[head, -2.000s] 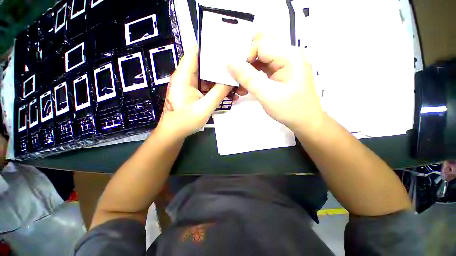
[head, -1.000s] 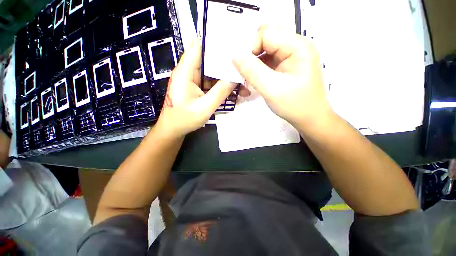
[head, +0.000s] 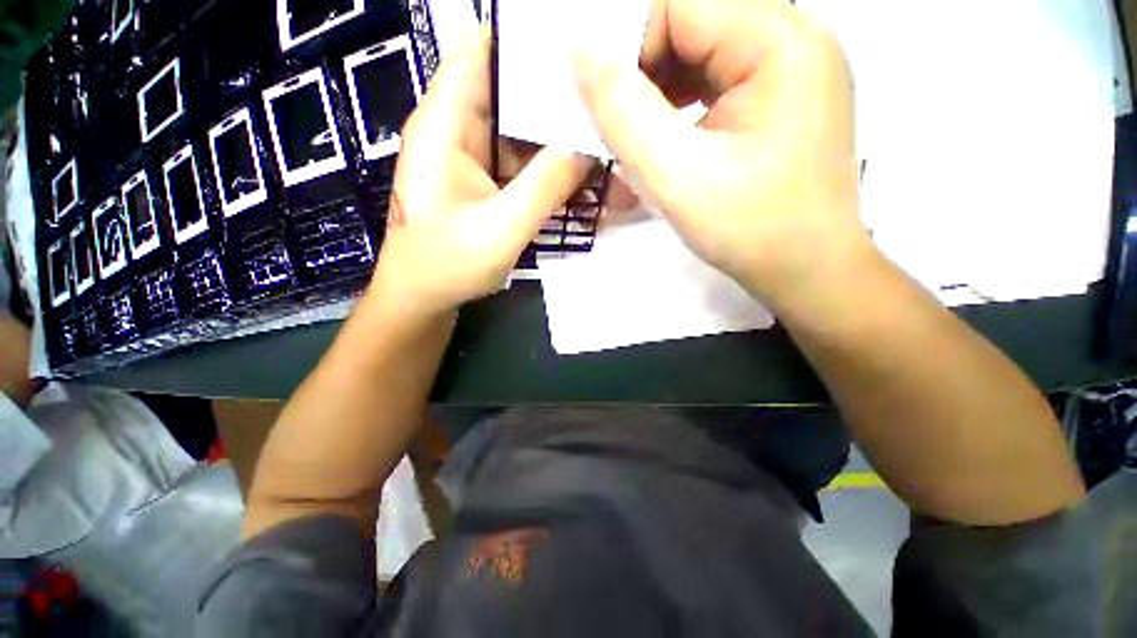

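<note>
My left hand [head: 468, 206] holds a black phone front housing with a keypad [head: 574, 222], its thumb over the lower part. A plain white film piece [head: 549, 81] covers the housing's upper part; its top is cut off by the picture's upper edge. My right hand [head: 748, 150] is over the right side of the film, thumb and bent forefinger near its surface. Whether the fingertips pinch the film is not clear. Part of the keypad shows below the film, beside my left thumb.
A shiny black parts tray [head: 187, 268] with white window frames on phone parts lies at left. White die-cut sheets [head: 655, 293] lie before me; a larger white sheet stack [head: 997, 150] is at right. A person's light sleeve [head: 75, 474] shows at lower left.
The whole view has shifted, so tray, hands and housing sit higher in the picture and the film's dark slot is out of frame. My hands keep much the same pose around the housing.
</note>
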